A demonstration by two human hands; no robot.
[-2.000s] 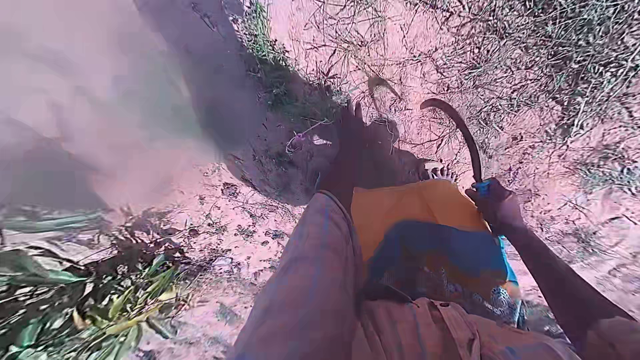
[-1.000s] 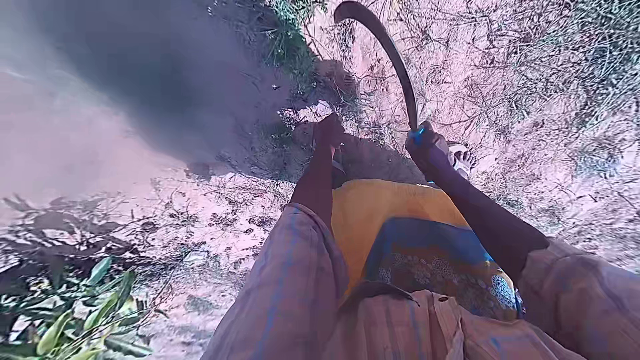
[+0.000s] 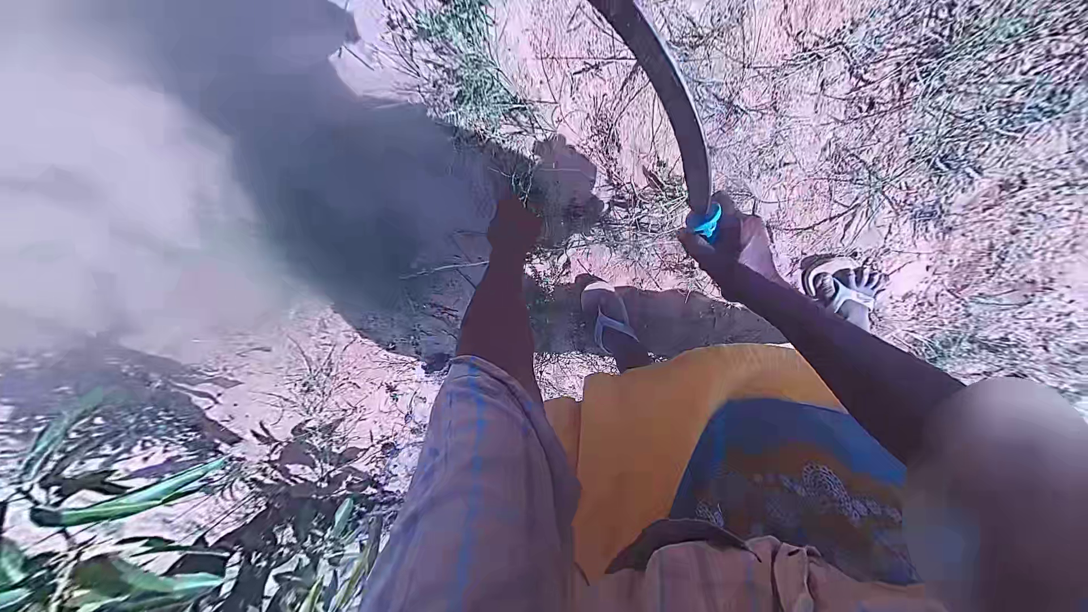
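My right hand [image 3: 727,238] is closed round the handle of a curved metal blade [image 3: 676,93], a sickle or curved machete with bright blue material at the grip. The blade points up and to the left, its tip cut off by the top edge of the view. My left hand [image 3: 514,228] reaches forward in shadow, its fingers bunched near thin plant stems [image 3: 450,269]; whether it holds any of them is unclear. Below my arms hangs a yellow and blue patterned cloth [image 3: 646,433] over my legs.
My sandalled feet stand on dry ground, one by the right hand [image 3: 841,289], one between the arms [image 3: 608,314]. Green leaves [image 3: 136,506] lie lower left, with scrubby grass [image 3: 463,68] ahead and dry twigs [image 3: 952,136] at right. Pale smoke or dust [image 3: 110,195] blurs the upper left.
My right hand has moved forward with the curved blade, away from beside the cloth. The left arm now shows more plainly, reaching forward. The view has shifted.
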